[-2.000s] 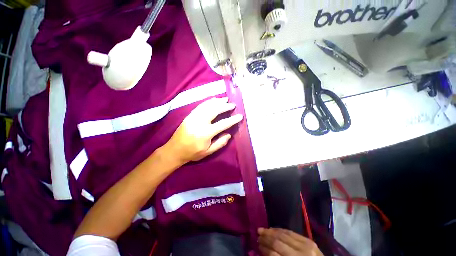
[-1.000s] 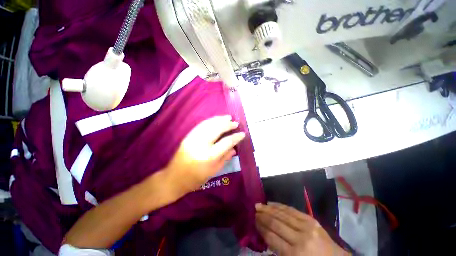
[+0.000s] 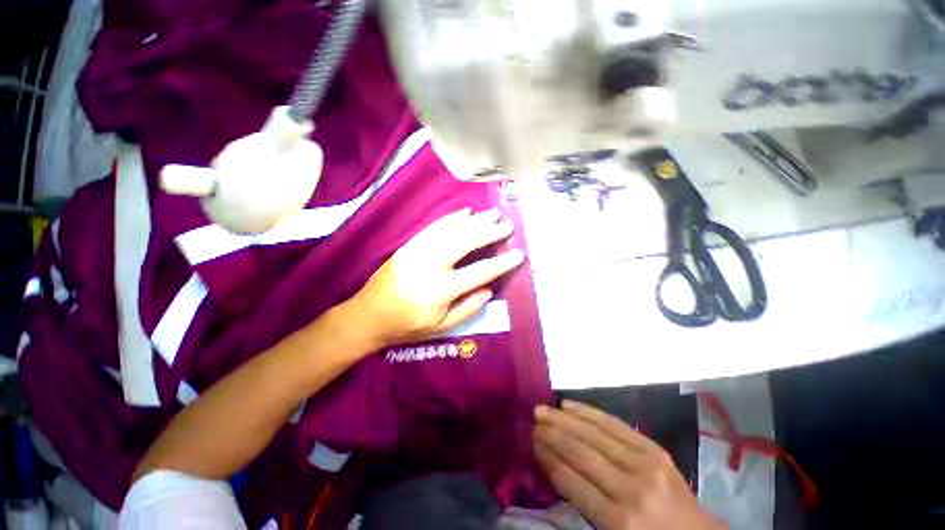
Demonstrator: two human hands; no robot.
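Observation:
The maroon garment (image 3: 342, 414) with white bands lies under the blurred sewing machine head (image 3: 518, 72) and hangs over the table's left side. A narrow maroon strip (image 3: 532, 331) runs along its right edge to the presser foot area. My left hand (image 3: 440, 274) lies flat on the garment just below the needle, fingers apart, fingertips at the strip. My right hand (image 3: 611, 466) is at the lower end of the strip, thumb and fingers closed on the edge. A small printed logo (image 3: 435, 352) shows below my left hand.
Black shears (image 3: 705, 248) and a slim metal tool (image 3: 777, 164) lie on the white table (image 3: 622, 352) to the right. A white lamp (image 3: 264, 176) hangs over the garment at left. A red cord (image 3: 741, 440) hangs below the table at right.
The garment has fed up toward the needle, bringing the logo and lower white band higher. My right hand has moved up with the edge. The view has shifted.

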